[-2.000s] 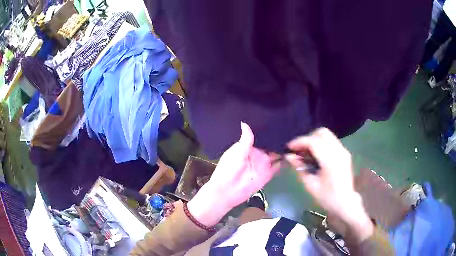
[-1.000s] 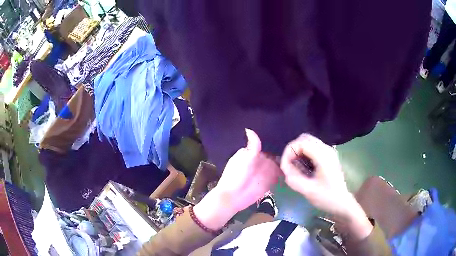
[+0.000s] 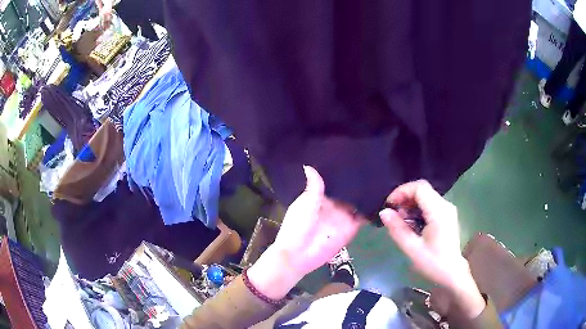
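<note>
A large dark purple garment (image 3: 334,83) hangs in front of me and fills the upper middle of the view. My left hand (image 3: 311,231) is at its bottom edge, thumb up, with the fingers behind or under the cloth at the hem. My right hand (image 3: 427,231) is just to the right at the same edge, its fingers curled around small dark trimming scissors (image 3: 411,220). The scissors are mostly hidden in the palm, and their tips point toward the hem near the left fingertips.
A light blue garment heap (image 3: 173,148) hangs at the left over dark cloth. Below are an open box of small items (image 3: 151,283) and a blue ball-like object (image 3: 216,275). A brown carton (image 3: 491,257) and blue cloth (image 3: 546,295) are at lower right. A person's legs show at the upper right.
My right hand has turned and moved slightly right and down, with the scissors toward the hem. My left hand stays at the hem. The camera view has shifted slightly.
</note>
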